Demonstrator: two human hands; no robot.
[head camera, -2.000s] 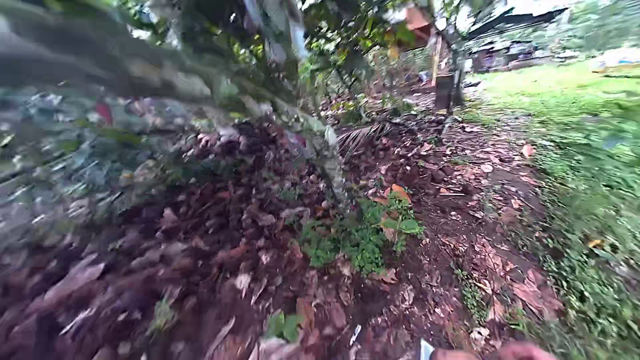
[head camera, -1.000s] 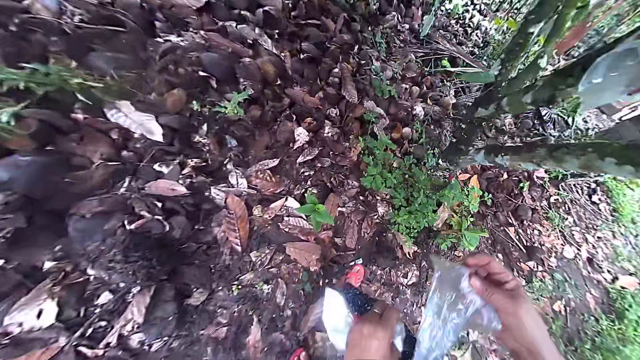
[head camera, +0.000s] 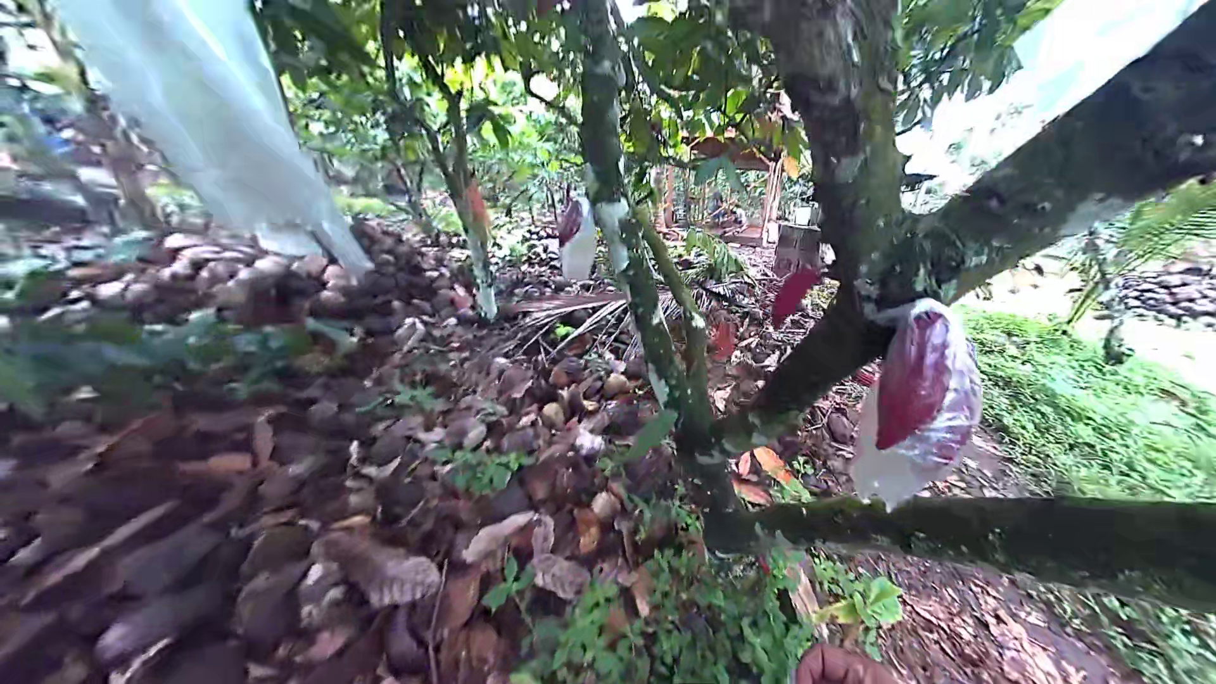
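Only a small part of a hand, most likely my left hand (head camera: 841, 665), shows at the bottom edge. A sliver of something pale lies at its left side; its grip is hidden. My right hand is out of view. Above and right of the visible hand, a red cacao pod (head camera: 914, 380) hangs in a clear plastic bag (head camera: 955, 418) from the mossy cacao tree (head camera: 855, 237). Farther back hangs another dark red pod (head camera: 570, 220) with a whitish bag (head camera: 578, 252). An unbagged red pod (head camera: 794, 294) hangs left of the near bagged one.
A low mossy branch (head camera: 997, 537) crosses at the lower right. Blurred translucent plastic (head camera: 209, 123) hangs at the upper left. Heaped husks and dry leaves (head camera: 313, 570) cover the ground, with green weeds (head camera: 655, 617) at the trunk's base and grass (head camera: 1092, 408) at right.
The view has swung up from the ground to the trees. Both hands, one with a clear plastic bag, showed a second ago; now only part of one shows at the bottom edge.
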